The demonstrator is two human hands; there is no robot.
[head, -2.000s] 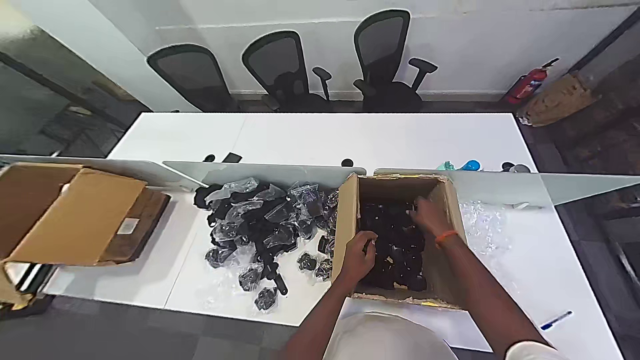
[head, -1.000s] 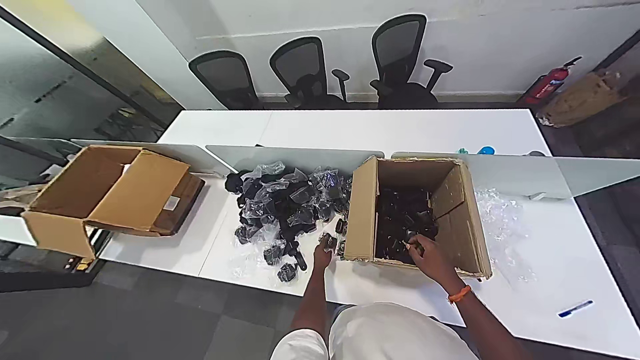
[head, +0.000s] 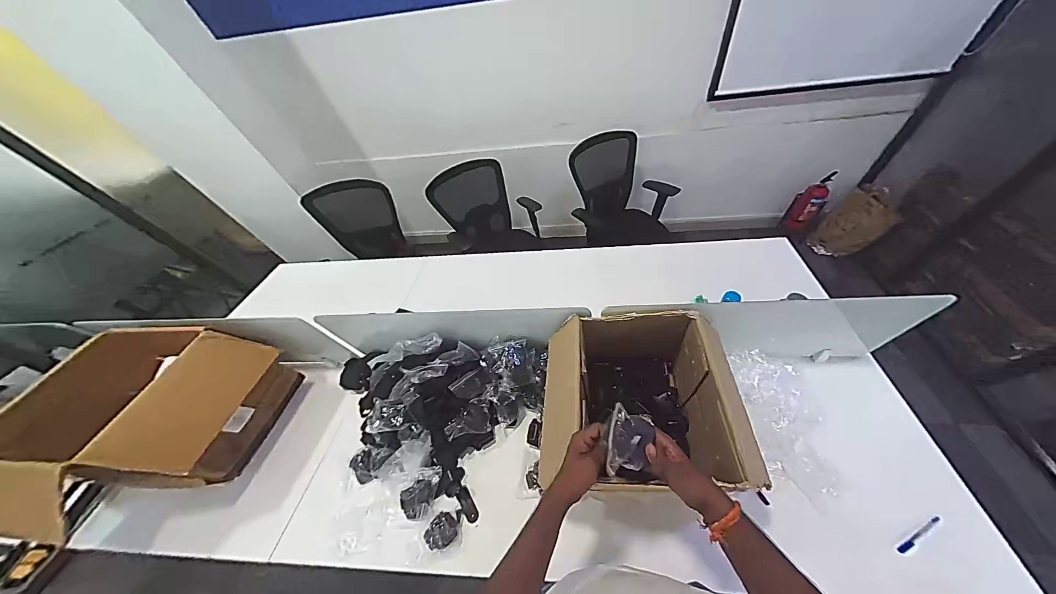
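Both hands hold a dark item in a clear plastic bag [head: 630, 444] over the front of an open cardboard box [head: 726, 412]. My left hand [head: 584, 462] grips the bag's left side, and my right hand [head: 678, 472], with an orange band at the wrist, grips its right side. Inside the box lie several dark items [head: 631, 384], too shadowed to name. Left of the box spreads a pile of black items in clear plastic bags [head: 429, 396]. One bagged piece [head: 443, 530] sits near the table's front edge.
A second open cardboard box [head: 177, 404] stands at the left. Clear plastic wrapping [head: 784, 421] and a pen [head: 918, 535] lie on the white table [head: 874, 462] at right. A low glass divider [head: 462, 322] crosses behind the boxes. Beyond are mesh chairs [head: 606, 177] and a fire extinguisher [head: 806, 205].
My left hand has come from beside the box's left flap to its front opening, and a bagged item is now between both hands. The view has tilted up.
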